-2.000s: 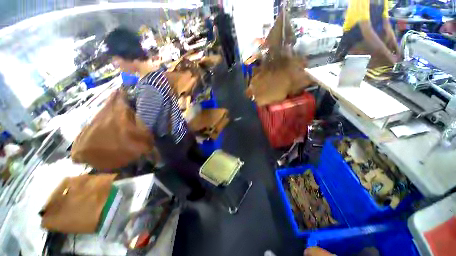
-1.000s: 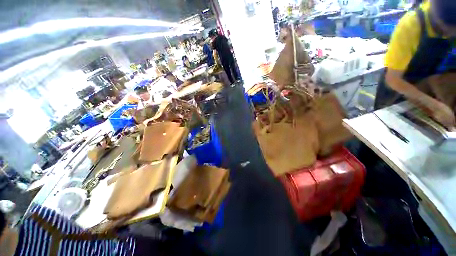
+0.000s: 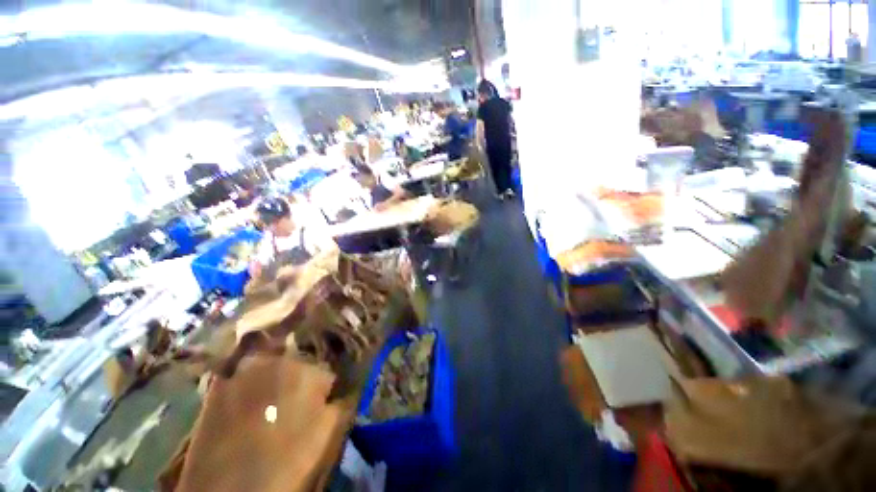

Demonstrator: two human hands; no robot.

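Observation:
Neither of my hands is in the picture. Nearest in front of me at the lower left, a brown bag panel (image 3: 264, 423) with a small pale spot lies on a table. Behind it is a crumpled pile of brown pieces (image 3: 351, 307). A blue plastic bin (image 3: 408, 447) holding small brownish-green pieces stands on the floor beside the table. At the lower right, more brown panels (image 3: 759, 418) lie blurred at the picture's edge.
A dark aisle floor (image 3: 490, 336) runs ahead between the tables. A person in black (image 3: 496, 139) stands at its far end. Another person in a dark cap (image 3: 279, 231) is behind the pile. A white pillar (image 3: 576, 115) and a box with a pale top (image 3: 626, 365) are on the right.
The view has moved forward along the aisle. The striped-shirt person and yellow-shirt person have left the picture. The left-hand panels and blue bin are nearer; the red bin has slid to the lower edge.

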